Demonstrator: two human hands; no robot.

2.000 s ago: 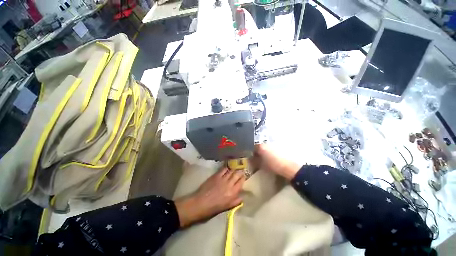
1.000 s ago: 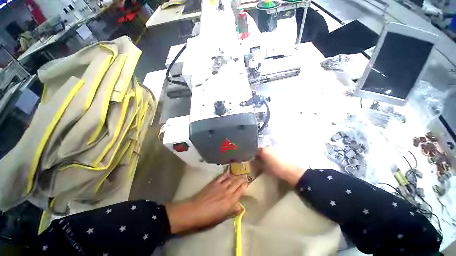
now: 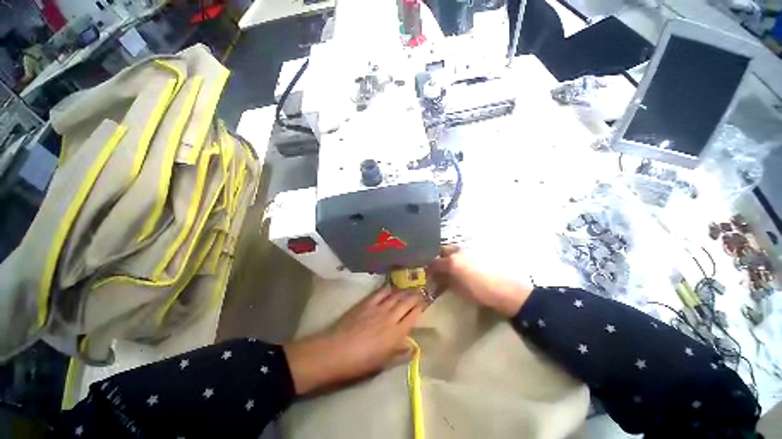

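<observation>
The beige bag body (image 3: 506, 373) with a yellow edge binding (image 3: 416, 386) lies under the head of the pattern sewing machine (image 3: 377, 225). The brass-yellow work clamp (image 3: 408, 278) shows just below the dark grey head. My left hand (image 3: 364, 333) lies flat on the fabric, fingertips at the front left of the clamp. My right hand (image 3: 472, 279) is at the clamp's right side, its fingertips partly hidden beside the head. A small dark or metal piece shows between the hands; I cannot tell whether either hand grips it.
A high stack of bag bodies (image 3: 129, 206) stands at the left. Right of the head lie a clear bag of hardware (image 3: 596, 249), a green-handled tool (image 3: 688, 296) among cables, and copper-coloured hardware (image 3: 742, 250). The control screen (image 3: 686, 90) stands at the back right.
Both hands stay close to the clamp, with only slight shifts. The yellow binding below my left hand has shifted a little to the right. The camera view has moved slightly.
</observation>
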